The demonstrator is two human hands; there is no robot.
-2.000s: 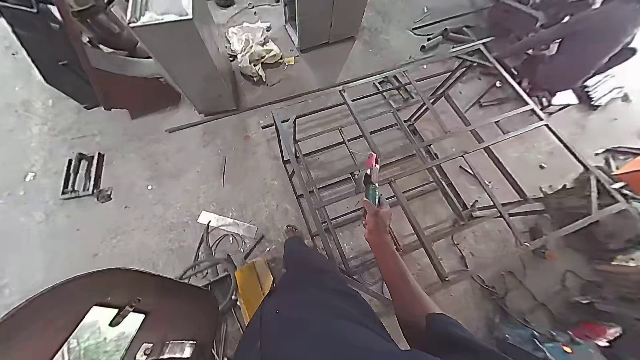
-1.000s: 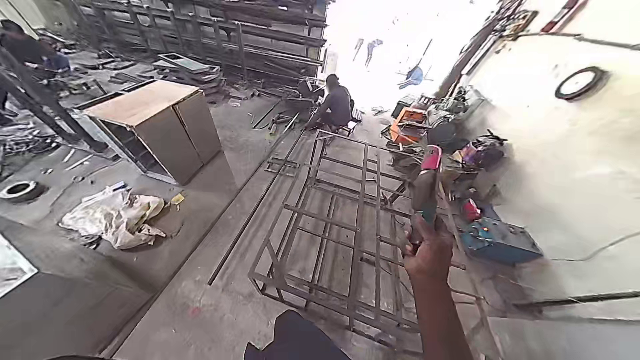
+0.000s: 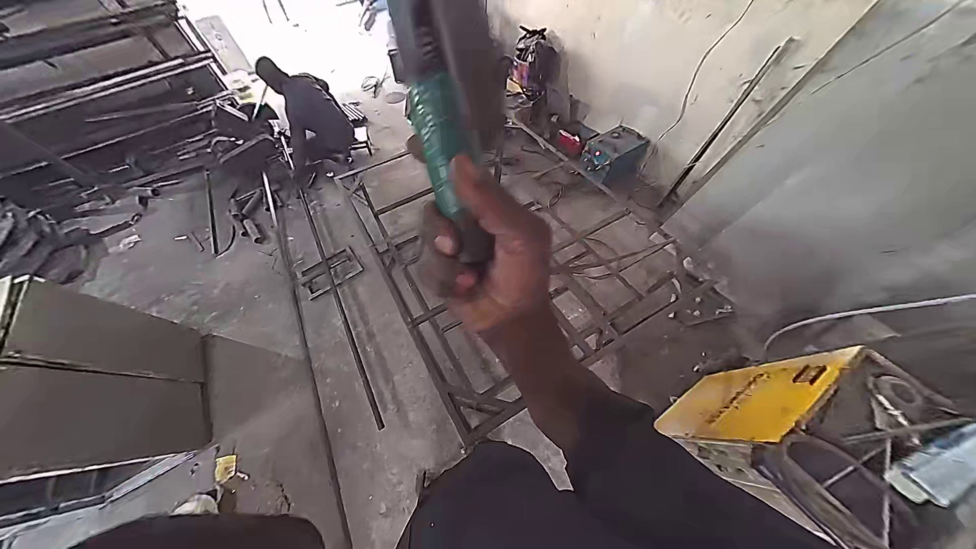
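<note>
My right hand (image 3: 507, 248) is raised near the middle of the view, its fingers closed around the lower end of a tool with a green body (image 3: 438, 145). The tool's upper part is dark and blurred, and runs out at the top edge, so its exact kind is unclear. Behind and below the hand, a welded metal frame of thin bars (image 3: 406, 316) lies on the concrete floor, partly covered by my hand and forearm. My left hand is out of sight.
A person (image 3: 316, 114) crouches beyond the frame, near stacked metal. A long bar (image 3: 347, 332) lies left of the frame, with cabinets (image 3: 107, 412) farther left. At right are a yellow-panelled machine (image 3: 762, 396), a teal machine (image 3: 616, 152) and a wall (image 3: 862, 152).
The view has swung strongly. My right hand, still around the tool, has come up closer to the camera. The yellow-panelled machine now shows at the right.
</note>
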